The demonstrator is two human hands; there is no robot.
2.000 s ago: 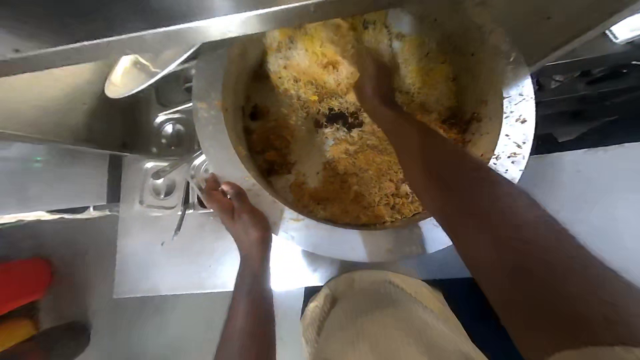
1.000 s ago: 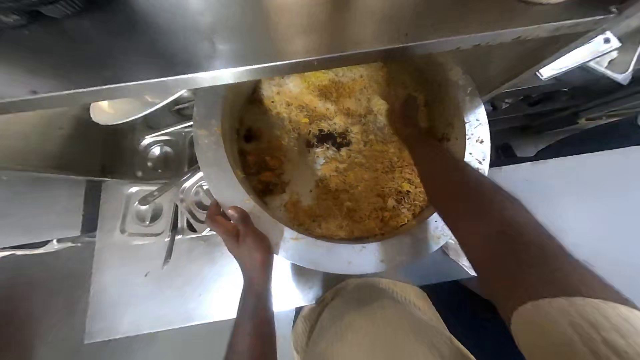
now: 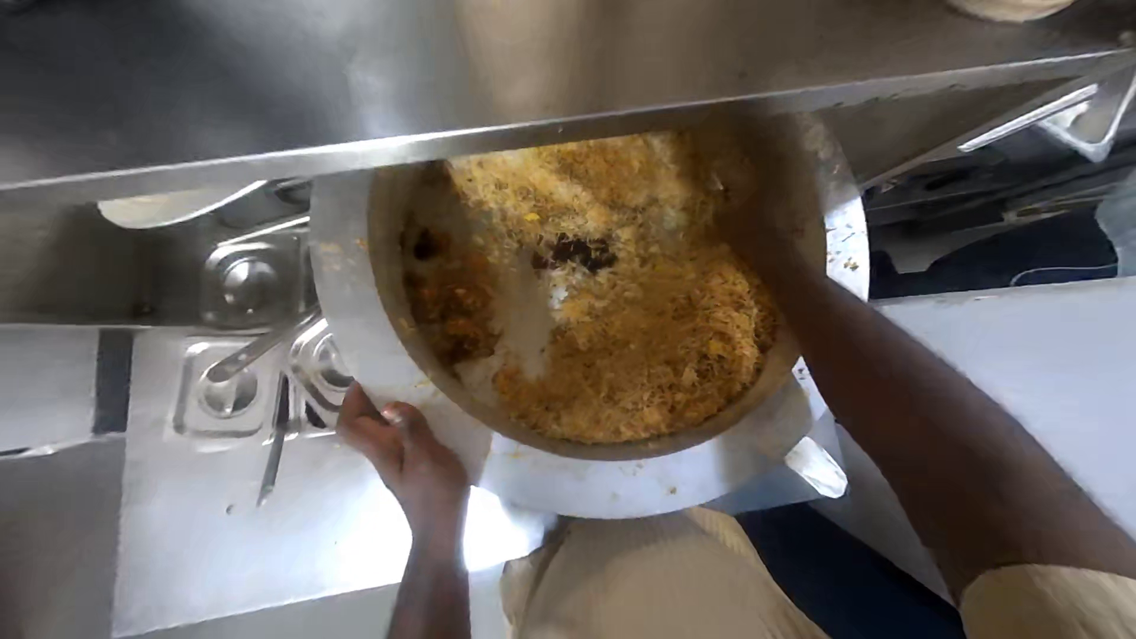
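A large round metal pot (image 3: 586, 484) with a wide flat rim stands on the steel counter, its far side under a shelf. Inside lies orange and yellow cooked rice (image 3: 621, 355), with a dark patch of spices near the middle and a bare, greasy stretch of pot bottom at the left. My right hand (image 3: 754, 195) reaches into the pot's far right part; it is blurred and in shadow, so its fingers and anything in them cannot be made out. At the rim's lower left edge, my left hand (image 3: 399, 444) rests with its fingers bent against the metal.
A steel shelf (image 3: 532, 71) crosses the view above the pot's far edge. Left of the pot are steel container lids (image 3: 226, 390), a utensil handle (image 3: 275, 444) and a large pale ladle or spoon (image 3: 177, 206). A metal-handled object (image 3: 1029, 120) is at the upper right.
My right hand has moved from the rice near the upper middle to the pot's right side. The bare stretch at the left looks wider. My left hand stays at the rim. The view has shifted.
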